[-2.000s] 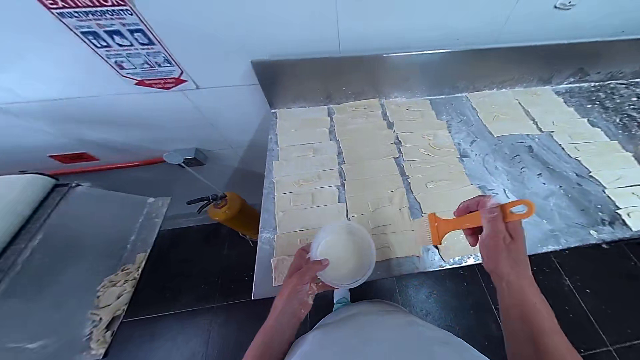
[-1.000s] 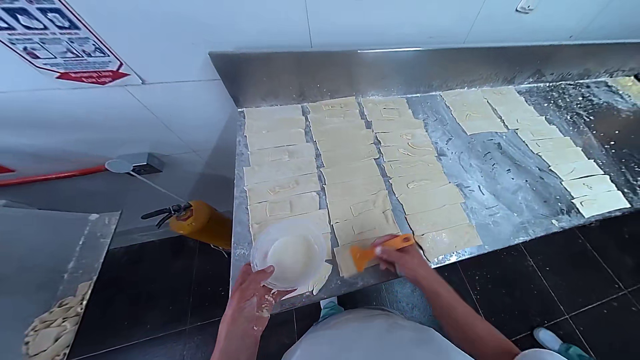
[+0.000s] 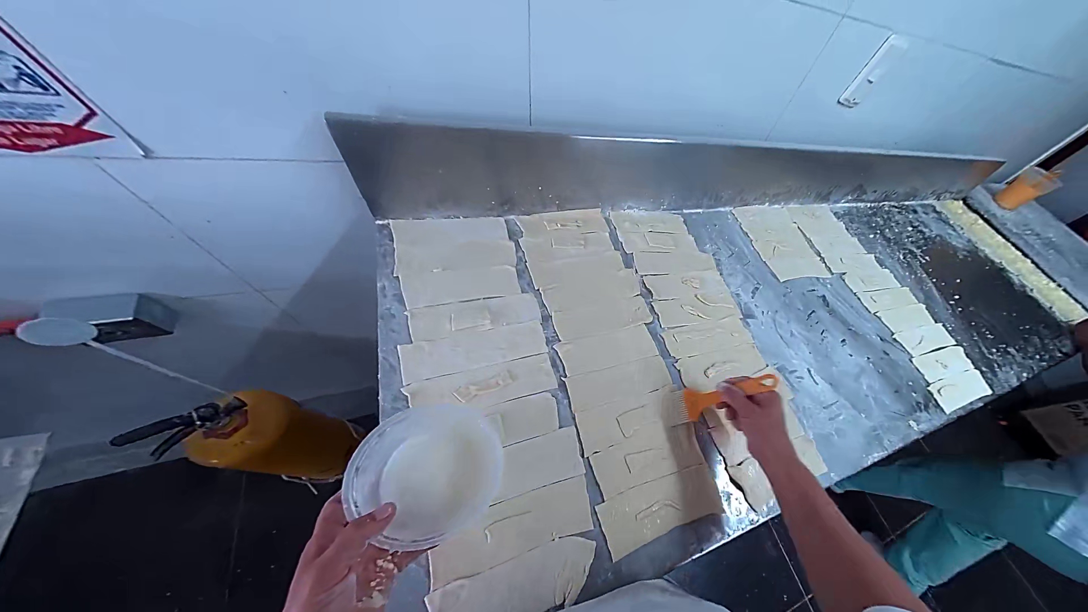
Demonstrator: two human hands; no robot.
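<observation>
My left hand (image 3: 353, 544) holds a round, clear plastic tub (image 3: 425, 476) of whitish liquid over the near left part of the table. In my right hand (image 3: 756, 416) is an orange pastry brush (image 3: 722, 397), gripped by its handle. Its bristles point left, at the middle column of dough sheets (image 3: 616, 365), near that column's right edge; whether they touch the dough cannot be told. Flat rectangular sheets also form a left column (image 3: 472, 340) and a right column (image 3: 693, 289). Some bear raised dough scraps or wet marks. My right forearm hides part of the right column.
A metal table (image 3: 816, 340) with a raised backsplash (image 3: 544, 174) carries smaller dough pieces (image 3: 892, 310) farther right. An orange container (image 3: 1027, 187) stands at the far right corner. A yellow fire extinguisher (image 3: 272, 435) is left of the table. A person's teal trousers (image 3: 943, 510) show at the right.
The brush has moved from the near end of the middle column to a place farther up, by its right edge. My left hand still holds the tub. A person's legs show more at the right.
</observation>
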